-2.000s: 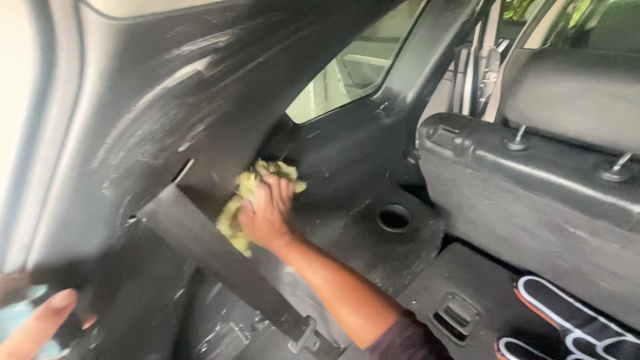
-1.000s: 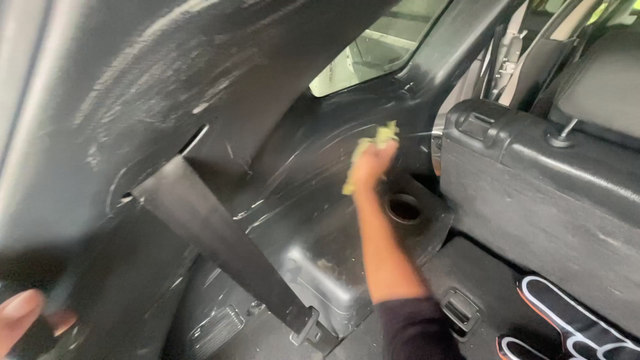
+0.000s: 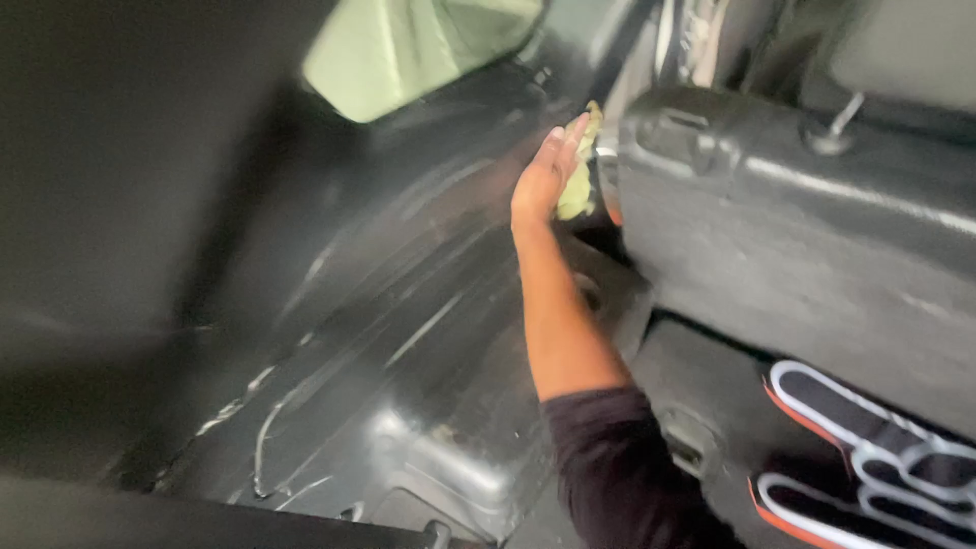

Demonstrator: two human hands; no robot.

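Observation:
My right hand (image 3: 543,179) presses a yellow-green cloth (image 3: 578,183) against the rear end of the black plastic side trim panel (image 3: 427,244), beside the folded-up seat back. The arm in a dark sleeve reaches up from the lower right. Whitish smears streak the panel below the side window. My left hand is outside the view.
The black rear seat back (image 3: 801,221) with a headrest post (image 3: 842,118) stands at the right. Above the panel is a side window (image 3: 419,53). A recessed floor latch (image 3: 690,441) and a dark item with white-outlined shapes (image 3: 808,404) lie lower right.
My right hand has moved with the cloth from near the seat belt, along the panel, to beside the seat back. My left hand has gone out of view. The view has moved in closer.

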